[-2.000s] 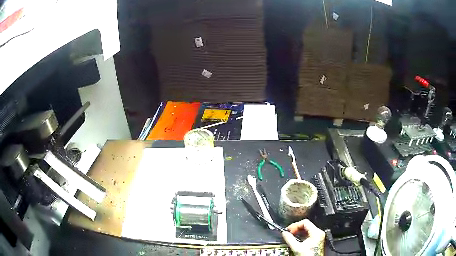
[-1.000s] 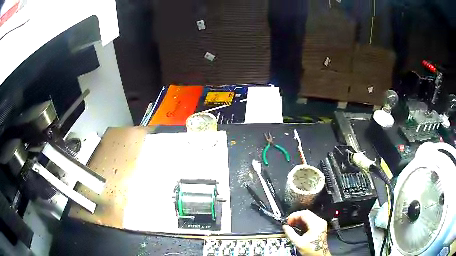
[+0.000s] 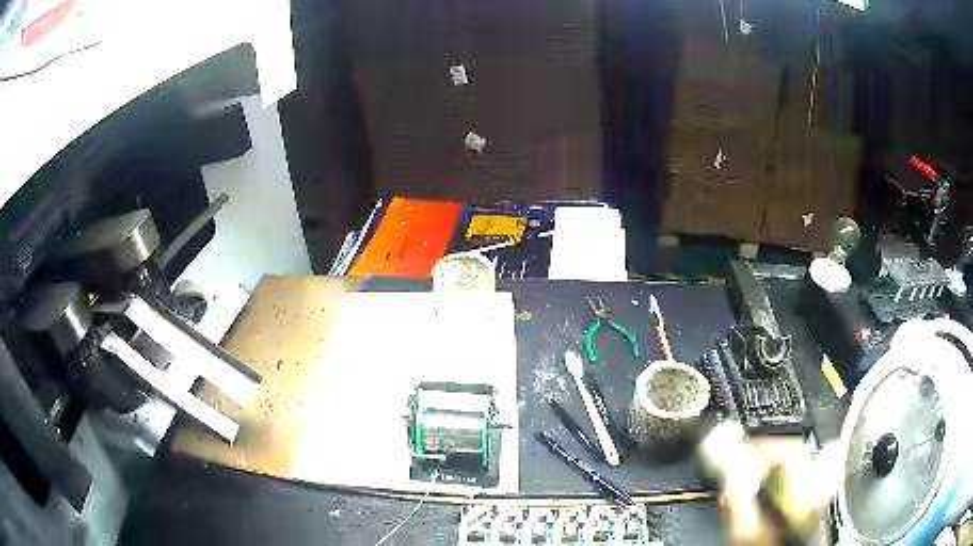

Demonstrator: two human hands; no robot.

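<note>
My right hand (image 3: 777,488) is a blur at the lower right, beside the fan. It appears closed on the pale-ended soldering iron (image 3: 728,453), also blurred. The iron's holder (image 3: 766,350) on the black soldering station (image 3: 770,397) stands empty. My left hand is out of the picture. A PCB panel (image 3: 555,527) lies at the bench's front edge, cut off by the frame. Dark tweezers (image 3: 585,467) lie just behind it. The solder spool (image 3: 453,424) stands on the white paper (image 3: 368,373), with a thin wire trailing down to the front edge.
A crusty pot (image 3: 670,411), white-handled brush (image 3: 593,411) and green side cutters (image 3: 611,333) are on the black mat. A smaller pot (image 3: 463,273) is at the back. The white fan (image 3: 894,437) is at right, machine rails (image 3: 192,363) at left, test fixtures (image 3: 912,277) at back right.
My right hand has let go of the tweezers, now on the mat, and moved right. The pale iron has left its holder. The view has shifted, and a solder wire now trails forward.
</note>
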